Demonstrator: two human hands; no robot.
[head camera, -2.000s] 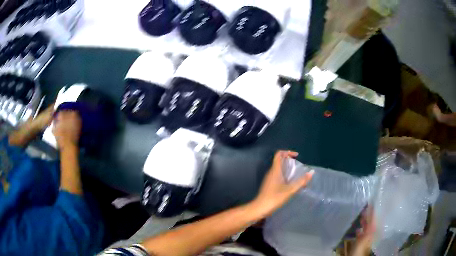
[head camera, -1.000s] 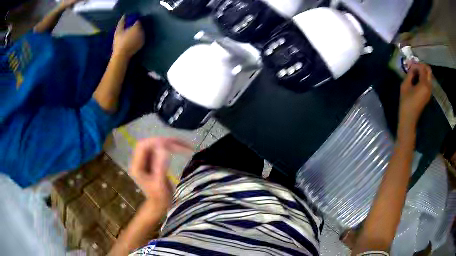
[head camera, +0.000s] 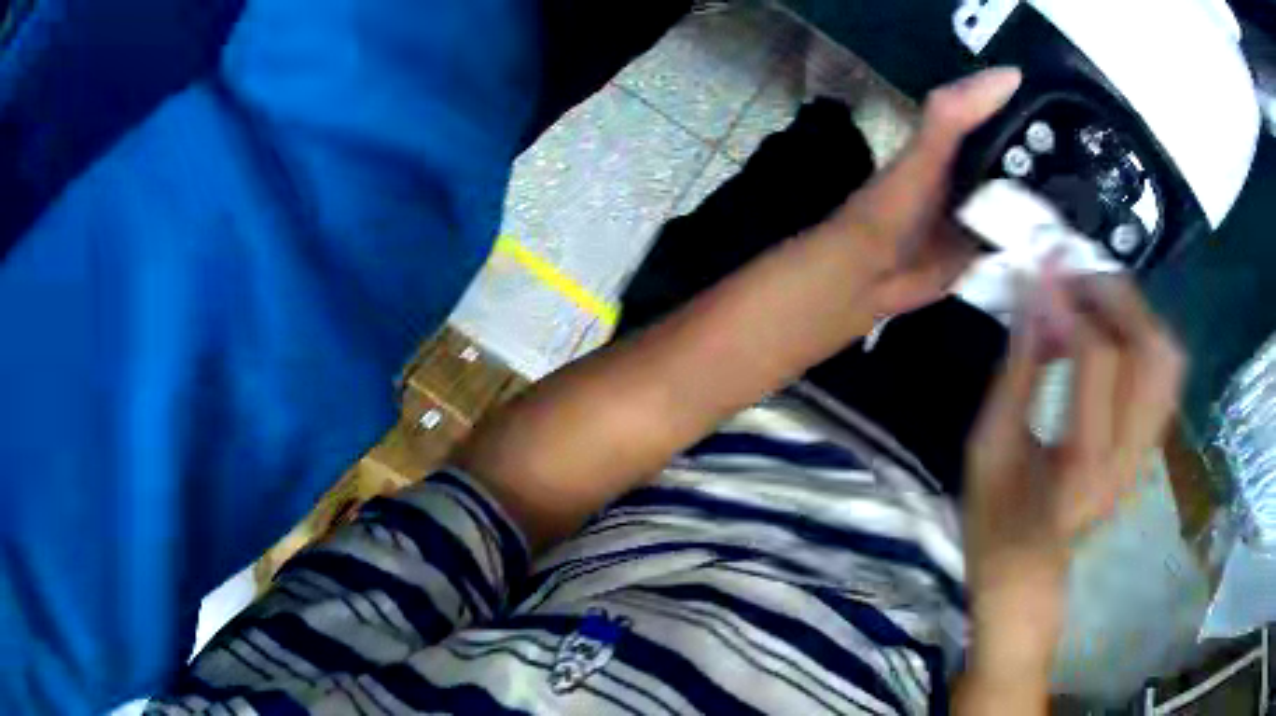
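A security camera with a white housing and a black front with round light dots is at the upper right, on the dark green bench. My left hand is at the left edge of the black front, thumb extended, steadying it. My right hand pinches a small white cloth or film at the lower part of the black front. The right hand is slightly blurred, and the cloth hides part of the front.
A person in blue clothing is close on the left. Brown boxes stand on the speckled floor beside a yellow line. A clear ribbed air-column bag is at the right edge.
My left hand has moved from in front of my body to the camera. My right hand has come from the bench's far right to the camera's front, now with the white piece. The view has shifted closer.
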